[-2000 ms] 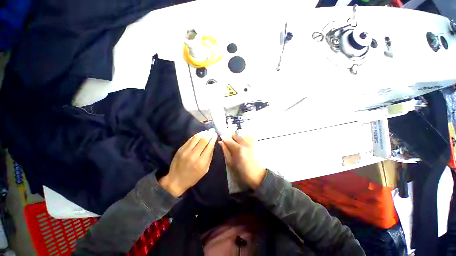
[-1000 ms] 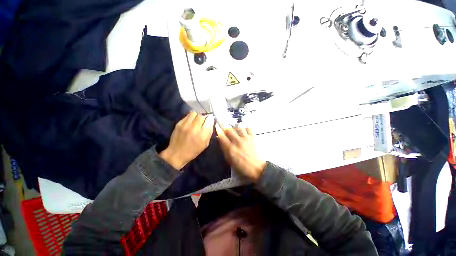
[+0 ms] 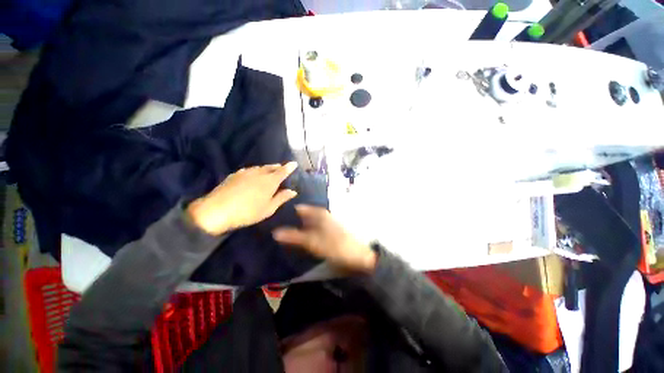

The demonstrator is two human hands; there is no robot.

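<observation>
The dark navy cloth [image 3: 182, 146] lies over the left of the white table, and its right edge reaches the needle area [image 3: 314, 169] under the left end of the white sewing machine [image 3: 437, 109]. My left hand [image 3: 244, 198] lies flat on the cloth, left of the needle area, fingers apart and pointing right. My right hand [image 3: 324, 237] is blurred, over the cloth's right edge near the front of the machine bed, fingers apart. Neither hand pinches the cloth. The needle itself cannot be made out.
A red slotted basket [image 3: 193, 320] is below the table's front left edge. An orange plastic bag [image 3: 510, 313] and a cardboard box [image 3: 555, 280] are under the right side. Green-ended dark cylinders [image 3: 499, 13] stand behind the machine head. Black and white strips [image 3: 608, 291] hang at right.
My hands, earlier together with fingertips at the needle, have come apart. My left hand has moved left onto the cloth; my right hand has moved down and left. The camera view has shifted.
</observation>
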